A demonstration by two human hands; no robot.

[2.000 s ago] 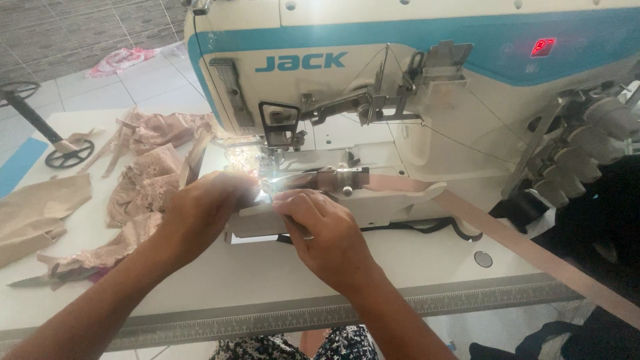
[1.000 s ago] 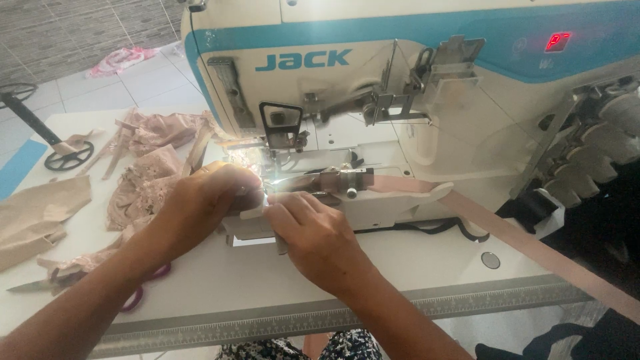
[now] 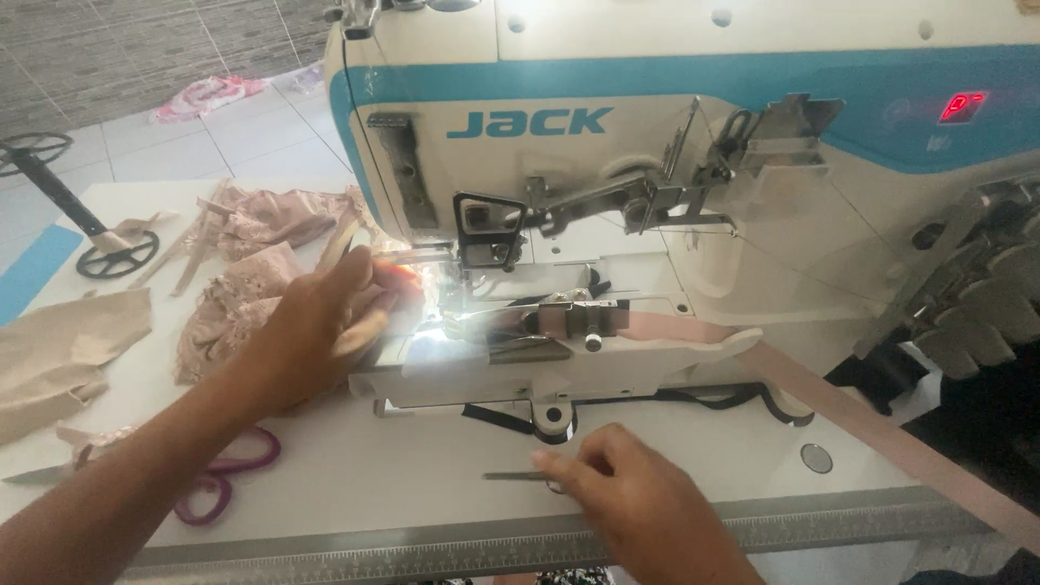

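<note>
A white and blue Jack industrial sewing machine [image 3: 406, 146] fills the upper view, its lamp glaring at the needle area. My left hand [image 3: 313, 325] is left of the needle, fingers closed on pinkish fabric [image 3: 386, 288], partly hidden by the hand and glare. Below the machine bed, my right hand [image 3: 630, 491] pinches a thin metal tool [image 3: 516, 476]; its kind cannot be told. A pink fabric strip [image 3: 861, 414] runs from the lower right into the metal binder guide [image 3: 589, 319] on the bed.
Crumpled pink lace garments [image 3: 236, 309] and beige fabric [image 3: 73, 349] lie at the left. Purple-handled scissors [image 3: 203, 497] are partly under my left forearm. A black spool stand [image 3: 65, 199] is at the far left. A ruler [image 3: 455, 556] lines the front edge. Thread cones [image 3: 975, 309] stand at right.
My right hand has moved down from the needle area to the table before the machine bed. My left hand has shifted a little left, away from the needle. More of the scissors' handles shows.
</note>
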